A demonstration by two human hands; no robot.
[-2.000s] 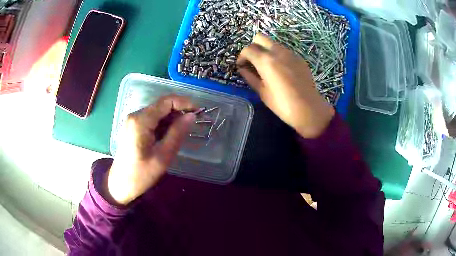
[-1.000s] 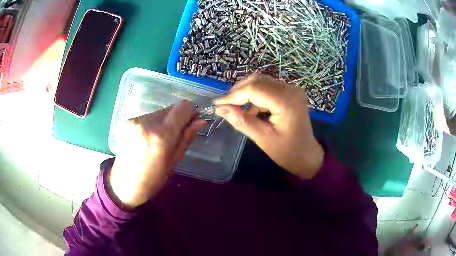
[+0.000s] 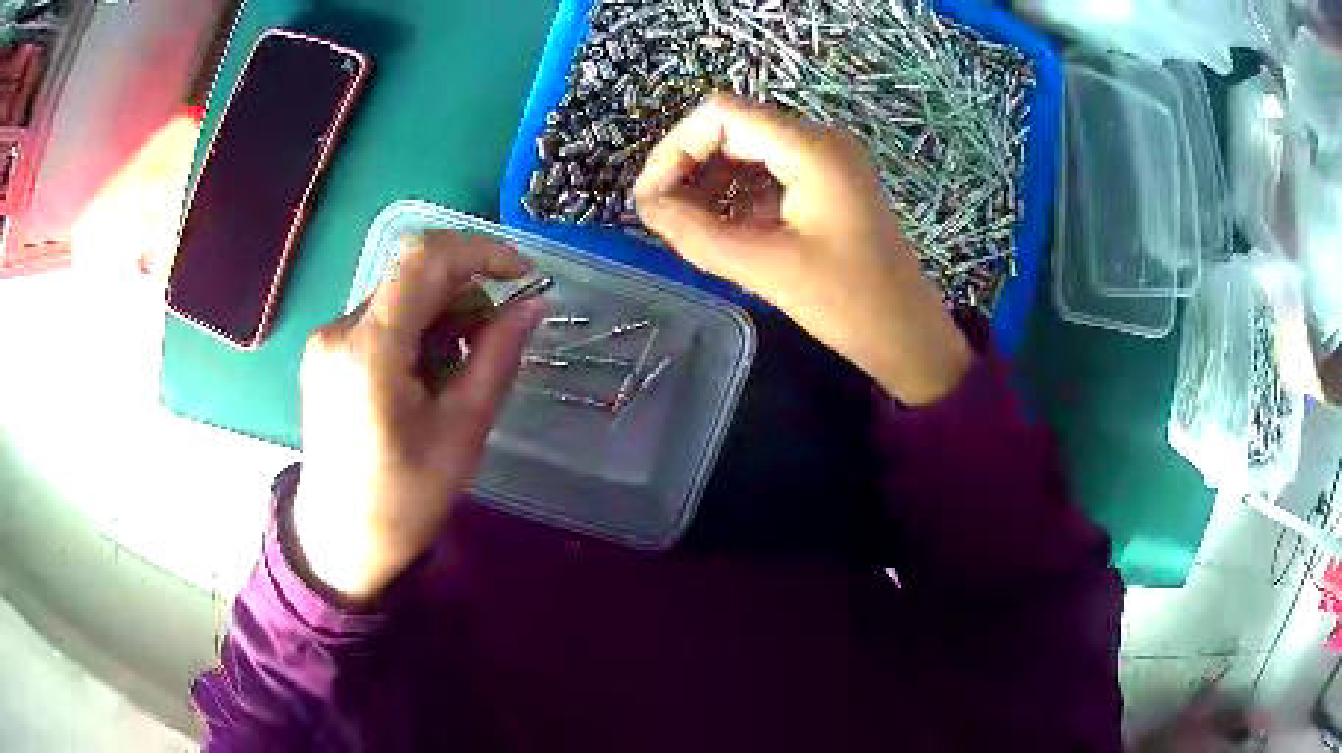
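Observation:
My left hand (image 3: pixel 405 397) is over the left part of the clear plastic box (image 3: pixel 589 518), with thumb and forefinger closed on a small metal part (image 3: pixel 527 290). Several thin pins with thicker sections (image 3: pixel 589 361) lie in the box. My right hand (image 3: pixel 802 221) is over the front of the blue parts tray (image 3: pixel 1042 177), its fingers curled and thumb and forefinger near each other. I cannot tell if it holds anything. Short dark-silver sleeves (image 3: pixel 626 88) fill the left of the tray, and thin silver pins (image 3: pixel 942 133) lie heaped at the right.
A smartphone (image 3: pixel 265 184) lies on the green mat (image 3: pixel 412 103) at left. Clear empty lids or boxes (image 3: pixel 1122 221) lie right of the tray. A clear box of thin pins (image 3: pixel 1251 368) is at the right edge, with whitish plastic bags (image 3: pixel 1163 22) at the upper right.
My right hand has moved from beside my left fingers up and away over the blue tray. My left hand has drawn a little left, uncovering more pins in the clear box.

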